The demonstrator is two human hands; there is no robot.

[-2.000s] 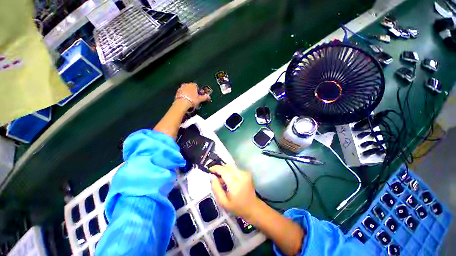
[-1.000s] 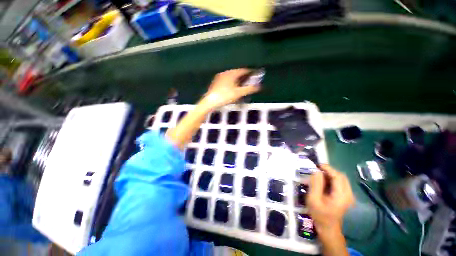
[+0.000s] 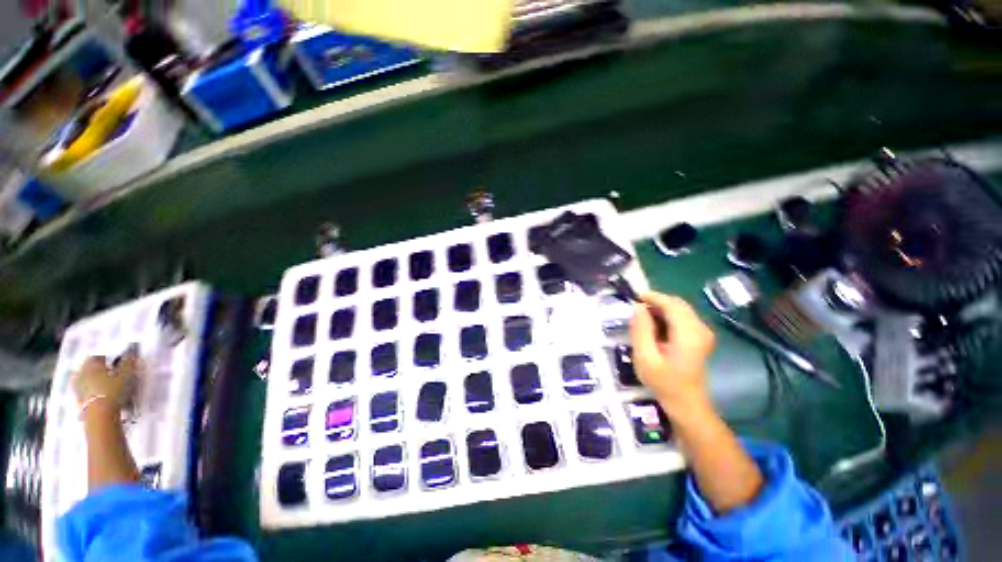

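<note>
A large white compartment tray [image 3: 412,261] lies in front of me, its pockets holding dark square watch units; one screen shows pink. My right hand [image 3: 676,349] is at the tray's right edge, fingers closed around a thin black lead that runs to a flat black box [image 3: 582,250] on the tray's upper right. My left hand [image 3: 108,384] is far left, over a second white tray [image 3: 189,318]. Its fingers are at a small dark piece, blurred; I cannot tell whether it grips it.
A black fan [image 3: 925,233], a pen-like tool [image 3: 786,349], loose watches [image 3: 731,291] and cables lie on the right. A blue tray [image 3: 903,525] is low right. Small metallic pieces [image 3: 480,205] stand behind the tray. Blue boxes [image 3: 234,88] and a yellow sheet [image 3: 412,20] are at the top.
My left hand has moved from the green belt behind the large tray, where it held a small metallic piece, to the left tray. My right hand stays at the large tray's right edge.
</note>
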